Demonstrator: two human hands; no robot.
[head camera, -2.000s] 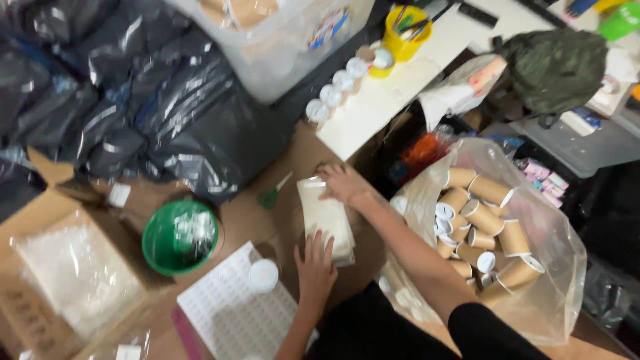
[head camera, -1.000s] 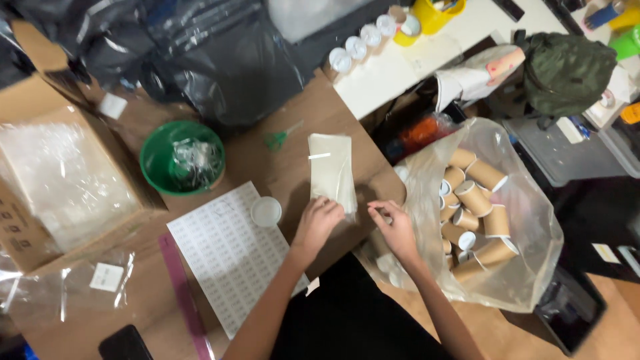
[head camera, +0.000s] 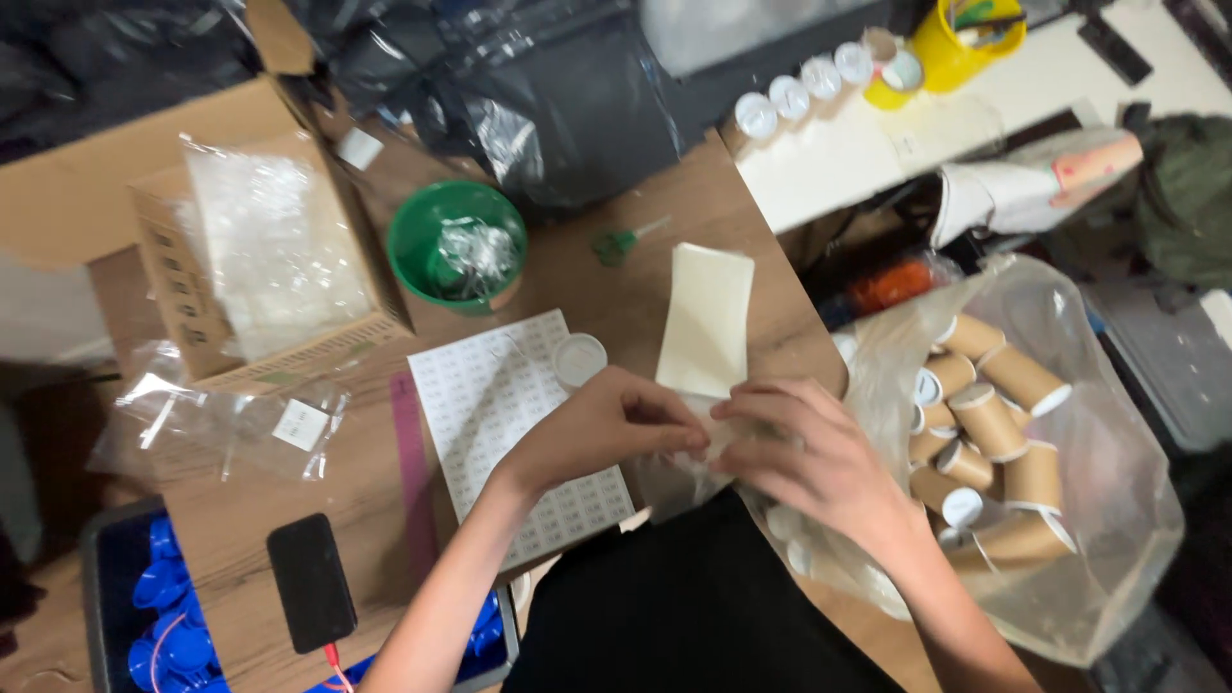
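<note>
Close together near the table's front edge, both hands hold a clear plastic bag (head camera: 679, 481) between them. My left hand (head camera: 616, 423) pinches it with thumb and fingers; my right hand (head camera: 799, 452) grips its other side, its fingers blurred. Just beyond the fingertips lies a stack of cream paper slips (head camera: 707, 313). Left of it a round white lid (head camera: 579, 361) rests on a printed sticker sheet (head camera: 481, 404), partly covered by my left forearm. Green-handled scissors (head camera: 616, 246) lie farther back on the wooden table.
A green bucket (head camera: 414, 260) holds shiny clear material. Beside it stands a cardboard box (head camera: 173, 279) of plastic bags. A black phone (head camera: 310, 582) lies at front left. On the right, a large plastic bag (head camera: 1107, 568) contains several cardboard tubes. Blue plastic items (head camera: 178, 635) fill a bin below.
Both hands have left the stack of slips and moved toward the table's front edge, where a clear bag is now between them. The view has shifted, showing more of the left side.
</note>
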